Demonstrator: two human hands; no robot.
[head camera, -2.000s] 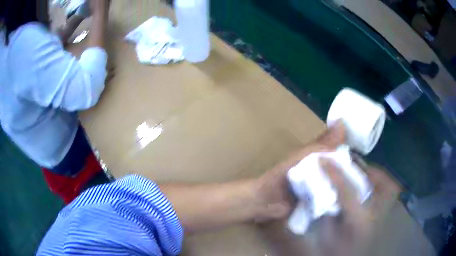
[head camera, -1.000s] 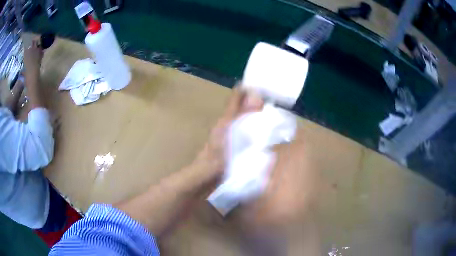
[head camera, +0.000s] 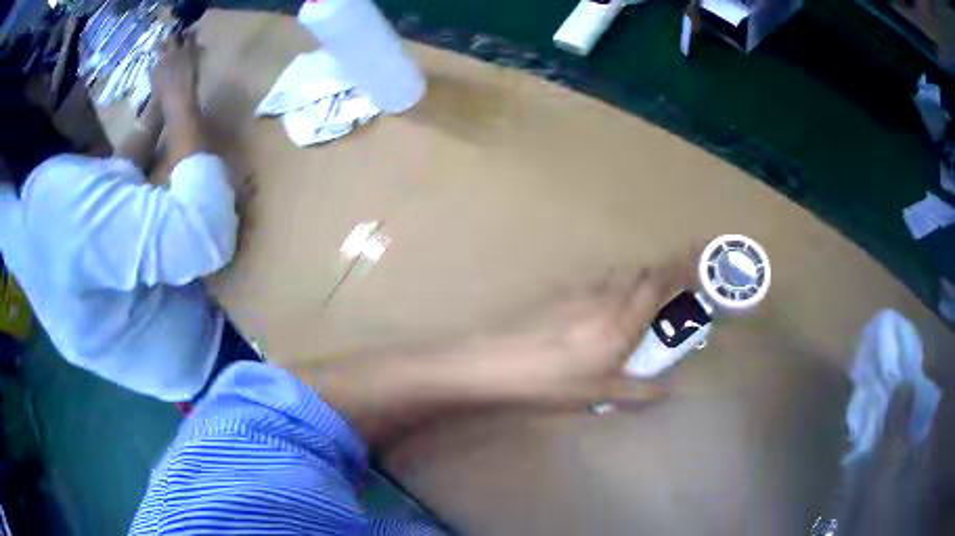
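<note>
A white handheld mini fan (head camera: 670, 333) is right of centre, its round slotted head (head camera: 734, 272) pointing up and right and its glossy black display panel facing up. My left hand (head camera: 602, 351), blurred, reaches in from the lower left with its fingers around the handle. My right hand (head camera: 888, 471) is blurred and partly cut off at the lower right edge. It holds a crumpled white cloth (head camera: 890, 377), apart from the fan.
A white bottle (head camera: 367, 58), its top cut off, stands beside a second white cloth (head camera: 319, 99) on the brown bench (head camera: 503, 178). A person (head camera: 115, 262) sits at the left. The green belt (head camera: 670, 94) carries a white fan-like piece (head camera: 589, 23), a box (head camera: 749, 21) and paper slips (head camera: 928, 215).
The fan has turned so its grille and display show. My right hand has moved right with the cloth, away from the fan. The camera view has also shifted.
</note>
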